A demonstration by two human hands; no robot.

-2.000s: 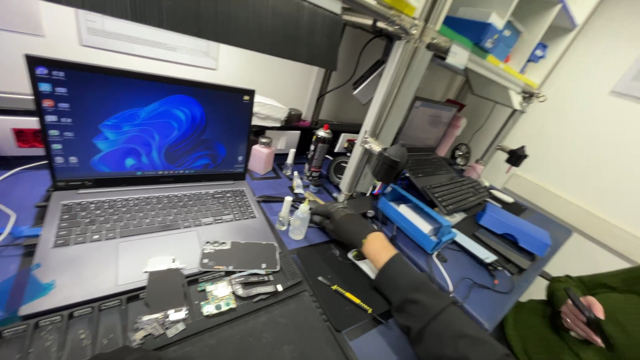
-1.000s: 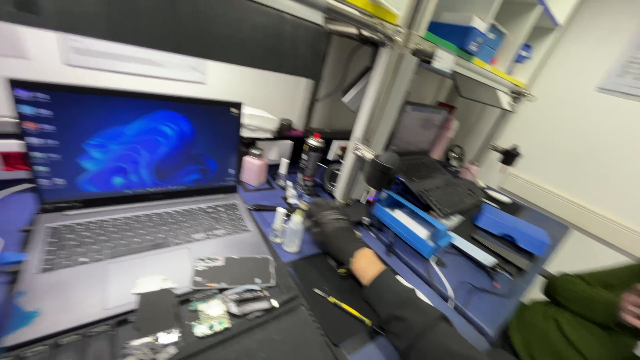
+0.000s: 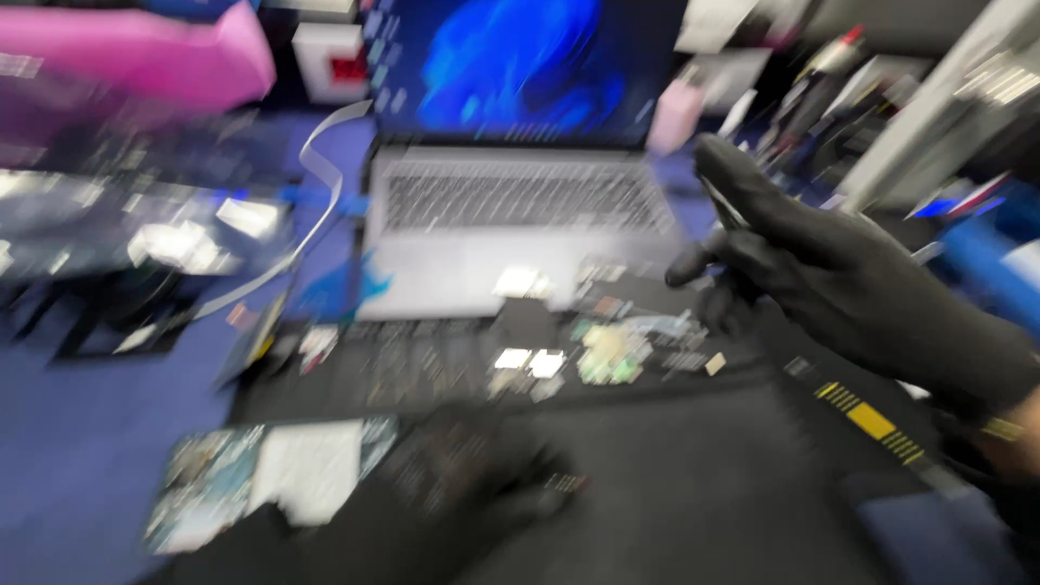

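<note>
Motion blur covers the view. My right hand [image 3: 845, 284], in a black glove, is raised at the right, with a thin dark metallic tool [image 3: 721, 203] between its thumb and fingers. At the lower middle my left hand [image 3: 487, 479], also gloved in black, is over a black mat [image 3: 682, 487], with a small dark part [image 3: 565, 484] at its fingertips. Beyond the hands lie a green circuit board [image 3: 609, 357] and small shiny metal parts [image 3: 528, 366]. A yellow and black screwdriver-like tool [image 3: 871, 421] lies beneath my right wrist.
An open laptop [image 3: 520, 187] stands behind the parts. A pale ribbon-like cable [image 3: 325, 175] curves down at the left, near a pink object [image 3: 138, 57]. A pink bottle [image 3: 676, 114], a metal post [image 3: 926, 106] and a blue tray [image 3: 991, 260] stand at the right.
My right hand has left the small bottles and come back towards the laptop's right front. My left hand has come into view. The view has swung left and down.
</note>
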